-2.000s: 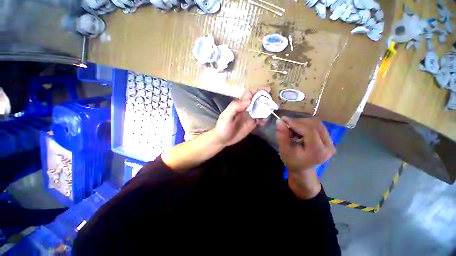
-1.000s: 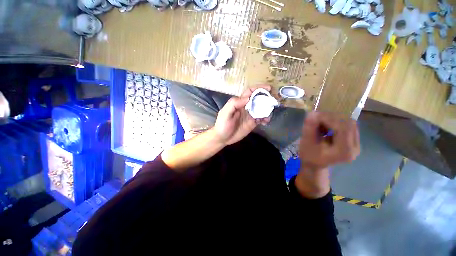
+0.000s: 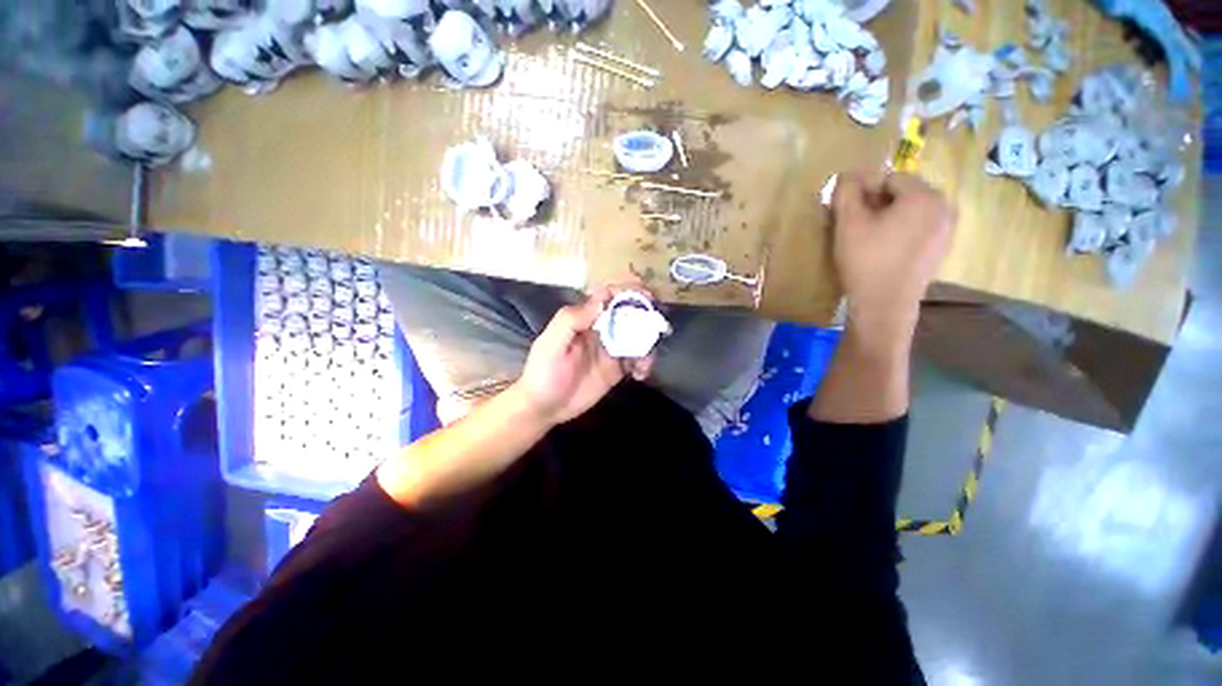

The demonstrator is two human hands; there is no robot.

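Observation:
My left hand (image 3: 579,359) holds a white hollow shell (image 3: 631,328) with its open side up, over my lap. My right hand (image 3: 891,241) is raised over the right part of the cardboard (image 3: 791,148), with a small white piece (image 3: 828,190) at its fingertips. A thin stick (image 3: 737,279) rests with one end in the lower oval dish (image 3: 697,269). A second oval dish (image 3: 642,150) stands on the stained area with loose sticks (image 3: 680,189) near it. Two white shells (image 3: 493,182) lie together to the left.
A heap of grey-white shells (image 3: 355,43) is at the back left. Small pale pieces (image 3: 797,51) lie at the back. More grey-blue parts (image 3: 1092,161) and a yellow-handled tool (image 3: 910,144) are at right. A blue tray (image 3: 236,369) with rows of pieces is at left.
My right hand has left the shell, put the stick down at the lower dish and moved right and up, now with a small white piece. My left hand keeps the shell. The view has shifted.

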